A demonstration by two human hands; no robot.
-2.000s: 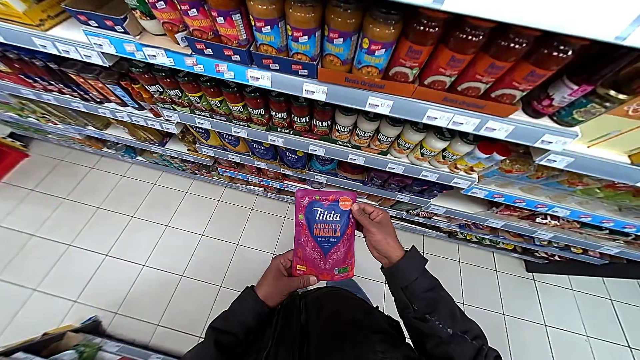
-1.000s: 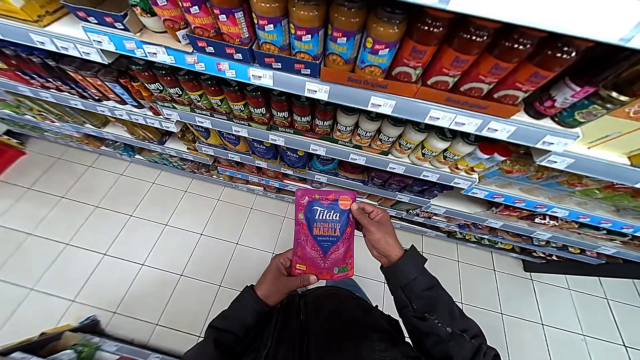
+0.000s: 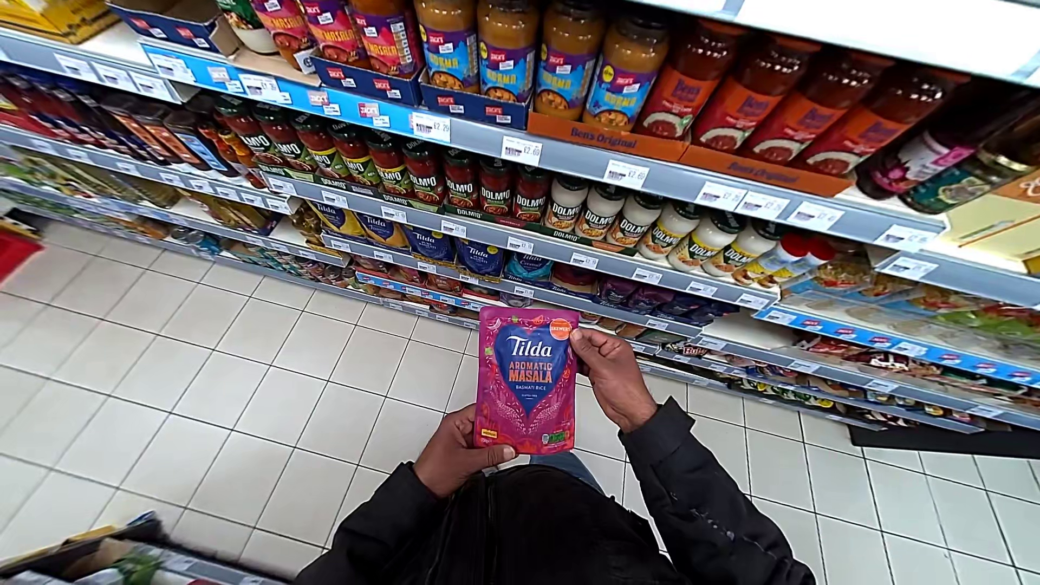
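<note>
A purple Tilda basmati rice pouch (image 3: 526, 406) is held upright in front of my body, its printed front facing me. My left hand (image 3: 459, 453) grips its lower left corner, with the thumb across the front. My right hand (image 3: 615, 375) pinches the upper right edge, near a round orange sticker. Both sleeves are black. Beyond the pouch, other Tilda pouches (image 3: 479, 256) stand on a lower shelf, below a row of Dolmio sauce jars (image 3: 530, 195).
Korma sauce jars (image 3: 563, 69) and Ben's Original jars (image 3: 756, 93) line the upper shelf. Its price-label edge (image 3: 561, 158) juts towards me. Pale floor tiles (image 3: 203, 390) lie before the shelving. Boxes of goods (image 3: 114, 561) stand at the lower left; something red (image 3: 15, 250) is at the far left.
</note>
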